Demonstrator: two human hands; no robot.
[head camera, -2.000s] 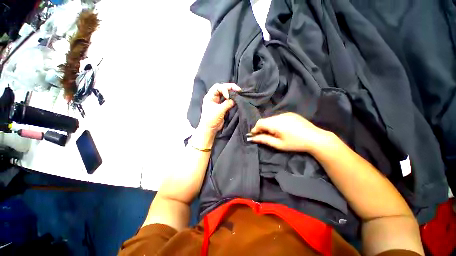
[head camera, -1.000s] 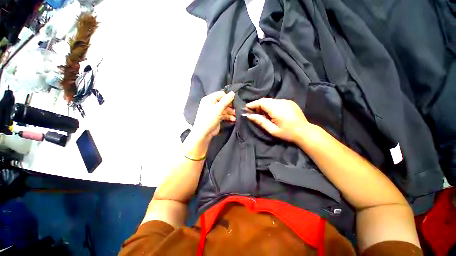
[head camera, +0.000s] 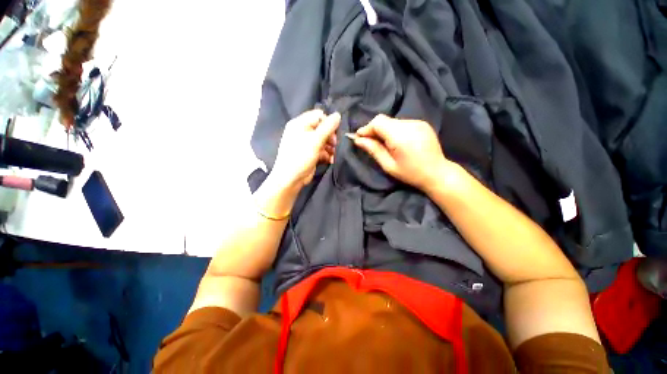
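A dark grey garment (head camera: 351, 219) lies in a loose heap across the table and reaches to my apron. My left hand (head camera: 311, 142) pinches a folded seam of it between thumb and fingers. My right hand (head camera: 398, 150) is just to the right, its thumb and forefinger closed on a tiny light-tipped thing, too small to tell, possibly thread snips, held against the cloth. A small white label (head camera: 567, 207) shows on the dark cloth at the right.
A smartphone (head camera: 102, 204) lies on the white table (head camera: 175, 131) at the left. Beside it are a black cylinder (head camera: 40, 156) and a pink-and-black item (head camera: 33, 182). Behind lie dark cables (head camera: 91, 98) and a brown fluffy strip (head camera: 79, 51). A red stool (head camera: 625, 307) stands at the lower right.
Both hands have moved up along the seam, and the right hand has come closer to the left. The view has shifted, so the table items appear further left.
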